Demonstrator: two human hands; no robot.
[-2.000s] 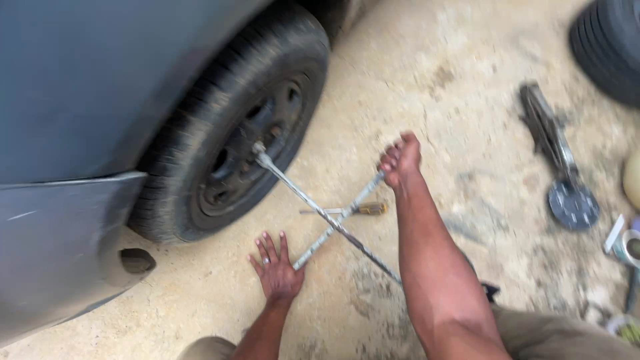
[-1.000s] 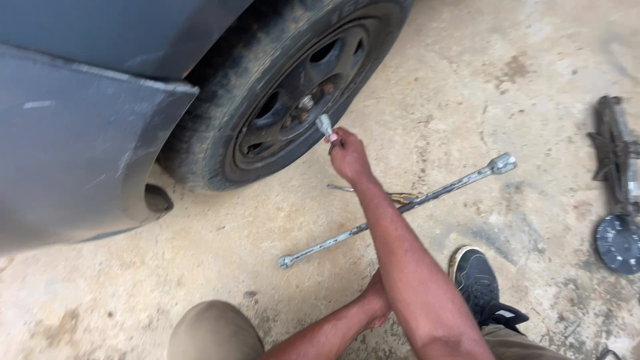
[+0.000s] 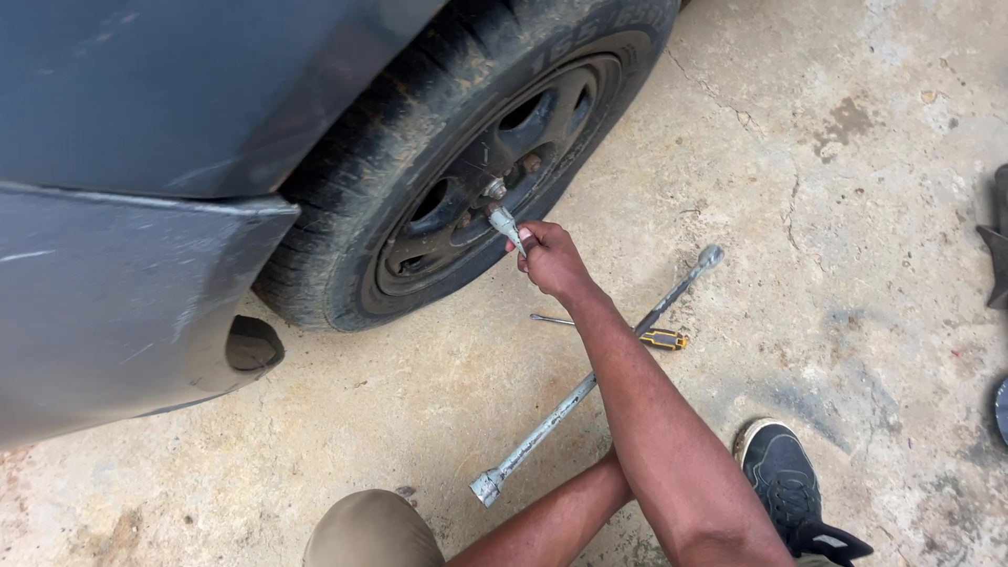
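Observation:
My right hand (image 3: pixel 551 260) is closed around one arm of a four-way lug wrench (image 3: pixel 543 429), just behind its socket end. That socket is at a lug nut low on the black steel wheel (image 3: pixel 472 169) of the car; whether it is seated on the nut, I cannot tell. Two other socket ends of the wrench point to the lower left and the upper right. My forearm covers the wrench's centre. My left hand is hidden behind my right forearm; only the left forearm shows.
A screwdriver with a yellow and black handle (image 3: pixel 664 339) lies on the concrete floor under the wrench. The dark car body (image 3: pixel 142 299) fills the left side. My shoe (image 3: pixel 780 476) is at the lower right, and a dark metal object (image 3: pixel 996 256) stands at the right edge.
Two seconds ago both hands were at opposite ends of the wrench's crossbar. My right hand has since moved to the arm by the wheel, and my left hand has gone behind the right forearm.

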